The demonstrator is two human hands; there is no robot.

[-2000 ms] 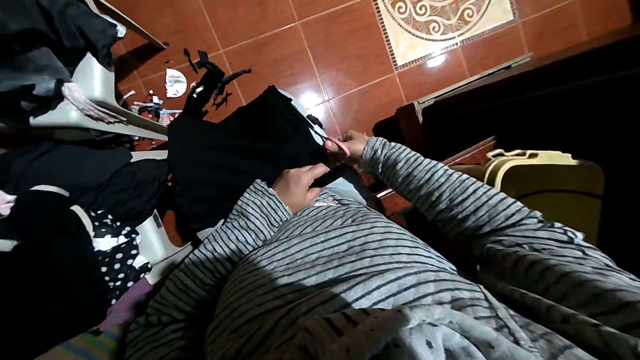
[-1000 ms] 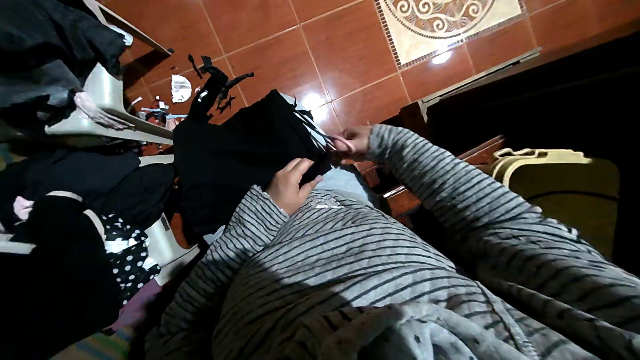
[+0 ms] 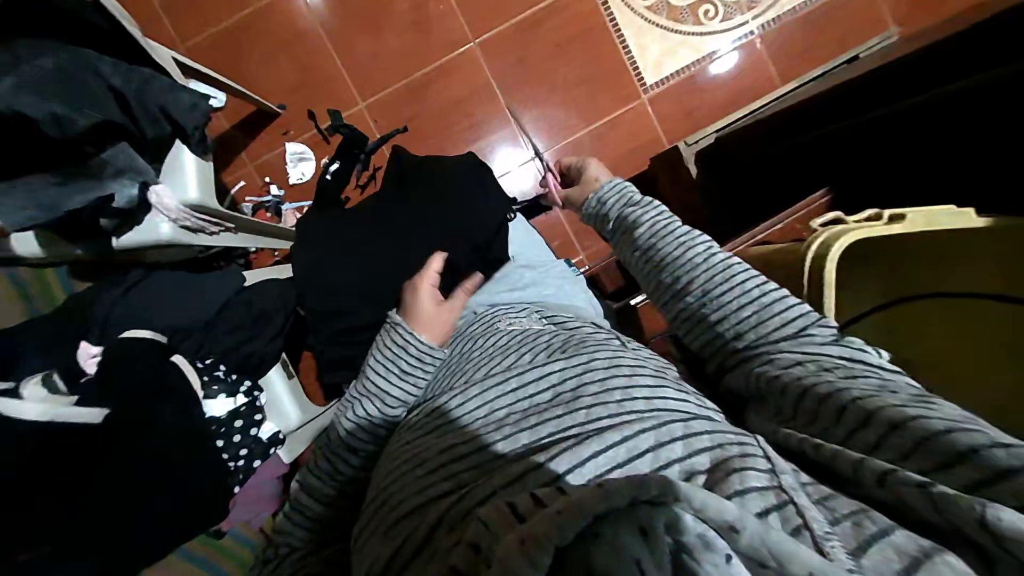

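Black cloth lies spread over my lap, beside light grey cloth on my leg. My left hand rests at the near edge of the black cloth, fingers apart, with nothing seen in it. Out past the cloth's right side, my right hand is closed on the pink handles of a pair of scissors. The blades point away from me over the tiled floor. Whether the scissors' tips touch anything cannot be told; they look apart from the black cloth.
Plastic chairs heaped with dark clothes stand at the left, with polka-dot fabric among them. Cloth scraps and black strips lie on the red tile floor. A yellowish plastic container stands at the right, near dark furniture.
My right hand has moved away from the black cloth with the scissors. My left hand's fingers have spread apart. The white strip seen earlier by the scissors no longer shows there.
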